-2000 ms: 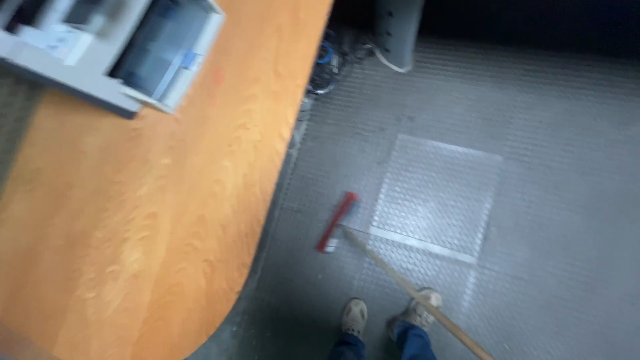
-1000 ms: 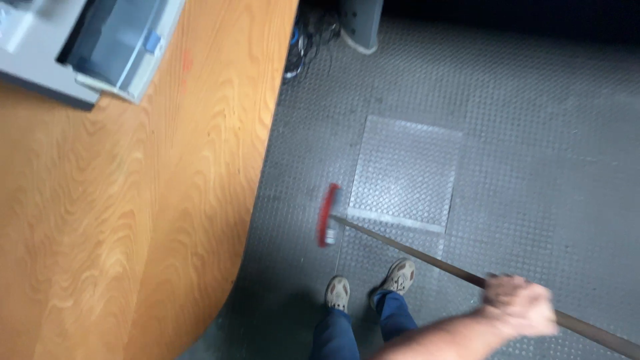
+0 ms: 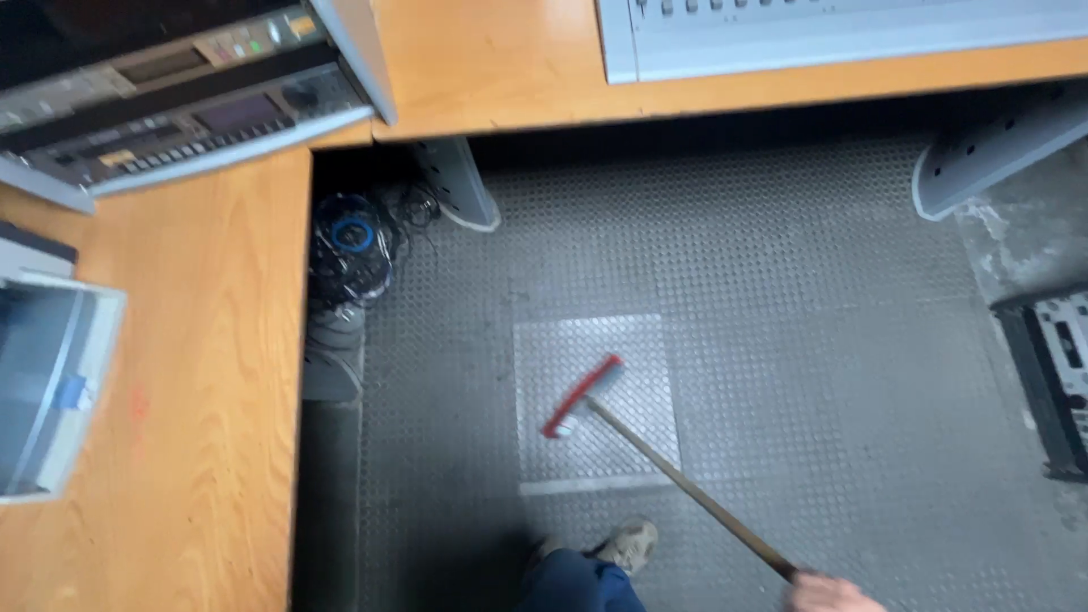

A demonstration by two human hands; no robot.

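A push broom with a red head lies tilted over a lighter square floor panel. Its long wooden handle runs down to the lower right, where my left hand, cut off by the bottom edge, is closed around it. The visible hand looks like the left, crossing over to the right side. The handle beyond that hand and my right hand are out of frame.
Wooden desktops border the floor at left and top. Below them stand grey desk legs, beside bundled cables. A dark metal unit sits at right. My shoe is below the panel.
The broom head has moved from left of the light panel onto it. My left hand stays on the handle, now lower in the frame. The view has shifted, showing more desk at the top.
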